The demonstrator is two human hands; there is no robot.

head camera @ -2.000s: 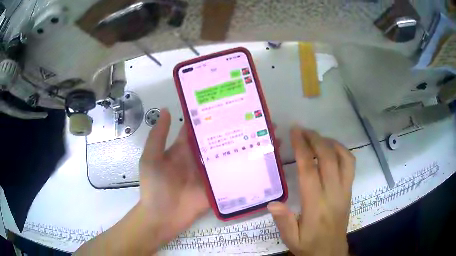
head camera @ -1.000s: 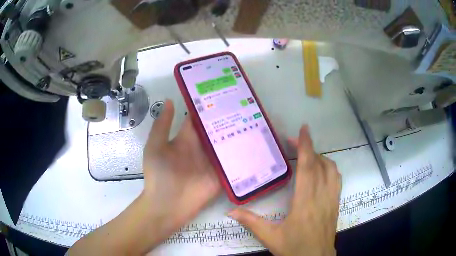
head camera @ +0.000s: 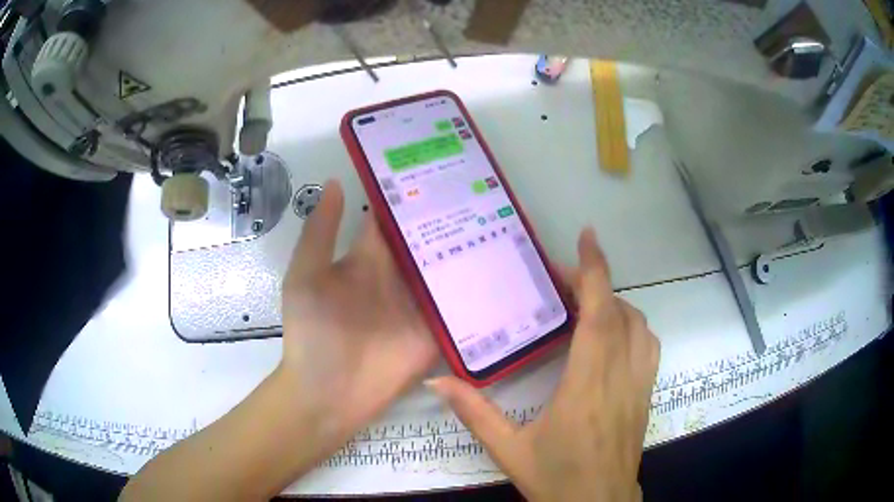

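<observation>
A mobile phone in a red case is tilted over the machine bed, its chat screen lit with green bubbles. My left hand is under its left side and holds it, with the thumb raised beside the case; the fingers behind it are hidden. My right hand is at the phone's lower right corner, fingers along its right edge and thumb apart below it. Whether the right hand grips the phone is unclear.
The sewing machine head with a cream tension knob stands at the left, above the needle plate. A yellow strip, a white scrap and grey tweezers lie right. A printed ruler runs along the front edge.
The phone has tilted more to the left at its top since two seconds ago. My right hand has moved left, closer to the phone's lower corner. The view has shifted slightly.
</observation>
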